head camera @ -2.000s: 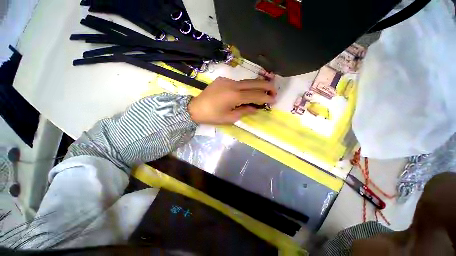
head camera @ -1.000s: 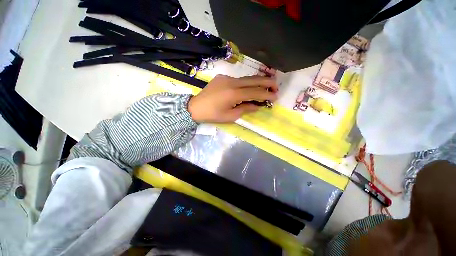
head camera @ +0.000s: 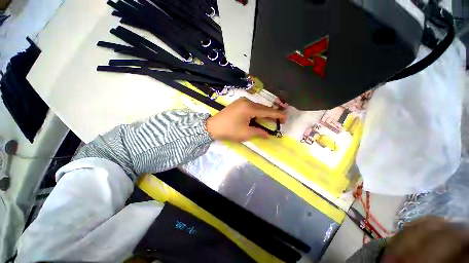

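My left hand [head camera: 237, 120] lies on the yellow-taped work surface just below the sewing machine head [head camera: 329, 56]. Its thumb and fingers hold a small curved black strap end [head camera: 269, 127] with a small shiny metal piece at its tip. A long black strap runs from the pile down to behind my left hand. My right hand [head camera: 429, 240] is a blurred brown shape cut off by the bottom right edge; its fingers cannot be made out. Loose black straps [head camera: 231, 213] lie on the clear plastic sheet [head camera: 257, 187].
A pile of black straps [head camera: 154, 38] with silver rings lies left of the machine head. Snips [head camera: 364, 222] and red cord [head camera: 368, 205] lie at lower right. A large white cloth or bag [head camera: 411, 123] is at right, with a silvery heap below it. Yellow tape edges the surface.
The view has shifted, so the machine's red badge shows fully. The black strap end by my left fingers shows more, as a curved loop. My right hand sits lower and is more blurred.
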